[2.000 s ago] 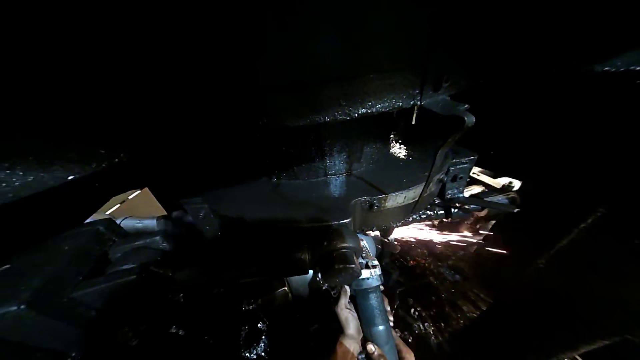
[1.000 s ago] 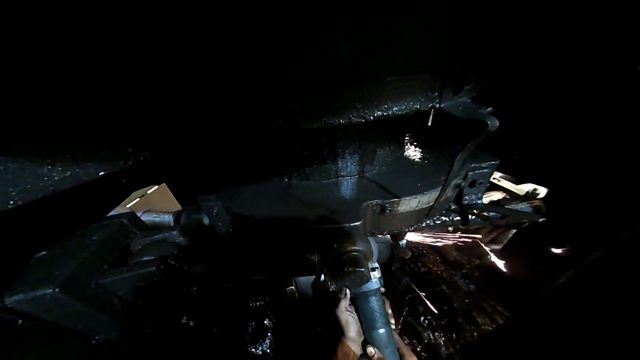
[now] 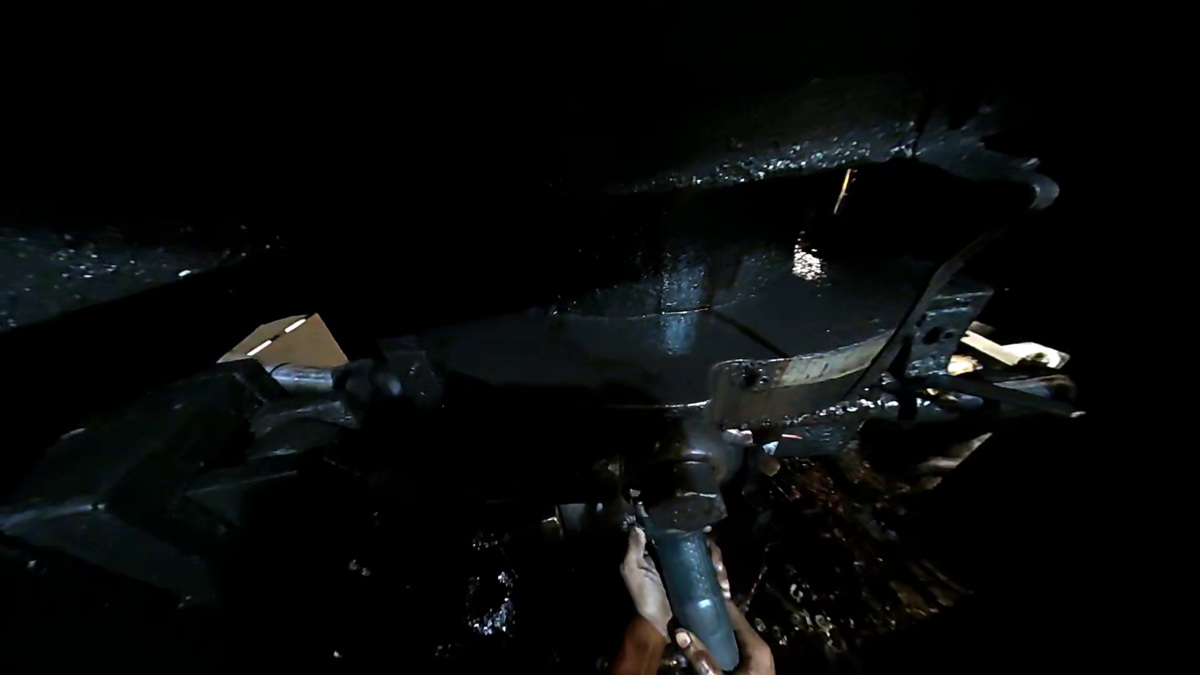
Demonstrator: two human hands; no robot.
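At the bottom centre, an angle grinder [image 3: 694,586] with a blue-green body points up and away from me. My left hand [image 3: 645,586] grips its left side near the head. My right hand [image 3: 736,642] wraps the rear of the body from the right, its thumb or a fingertip showing in front. The grinder's dark head lies just below a curved metal bracket [image 3: 797,380] on the underside of a large dark metal housing [image 3: 619,356]. The disc is hidden in shadow, and whether it touches the metal cannot be told.
Dark metal parts [image 3: 141,469] fill the left, with a brown cardboard box [image 3: 295,342] behind them. A drilled metal plate [image 3: 937,333] and pale pieces [image 3: 1022,352] stand at the right. Wet, glossy ground [image 3: 825,562] shows below. Much of the view is black.
The bright spray of sparks to the right of the grinder has died away to one small red streak. Both hands remain on the grinder. The view has shifted slightly.
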